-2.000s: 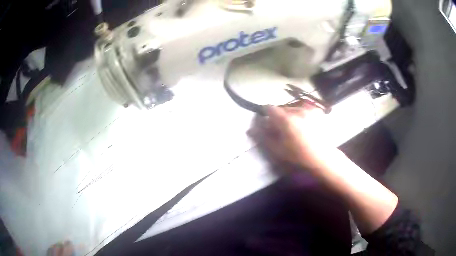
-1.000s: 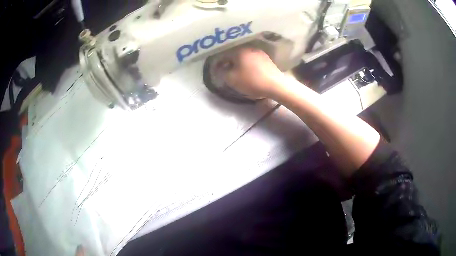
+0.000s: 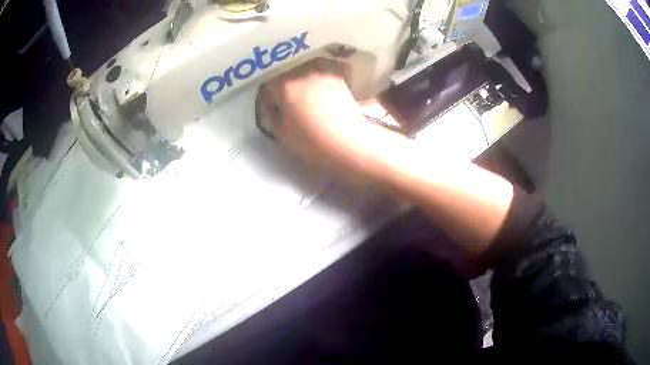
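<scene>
The white layer (image 3: 164,242) with thin dark lines lies wrinkled over the table, its surface washed out by glare. Dark purple fabric (image 3: 342,299) hangs along the front edge. My right hand (image 3: 306,100) is under the arm of the cream-white sewing machine (image 3: 249,43), beside the dark band there. The hand is blurred, and its fingertips and anything in them cannot be made out. The presser foot area (image 3: 160,158) is at the left end of the head, with white cloth around it. My left hand is out of the picture.
A black tray (image 3: 442,89) lies at the table's right end, with small metal parts (image 3: 492,96) beside it. The control panel (image 3: 470,11) shows a blue display at top right. An orange basket rim (image 3: 8,285) is at the left edge. A thread guide post (image 3: 57,28) stands at top left.
My right hand has moved from the front cloth edge to the left, under the machine arm. The fingertips at the bottom left have left the picture. The view has shifted, so the machine sits further left.
</scene>
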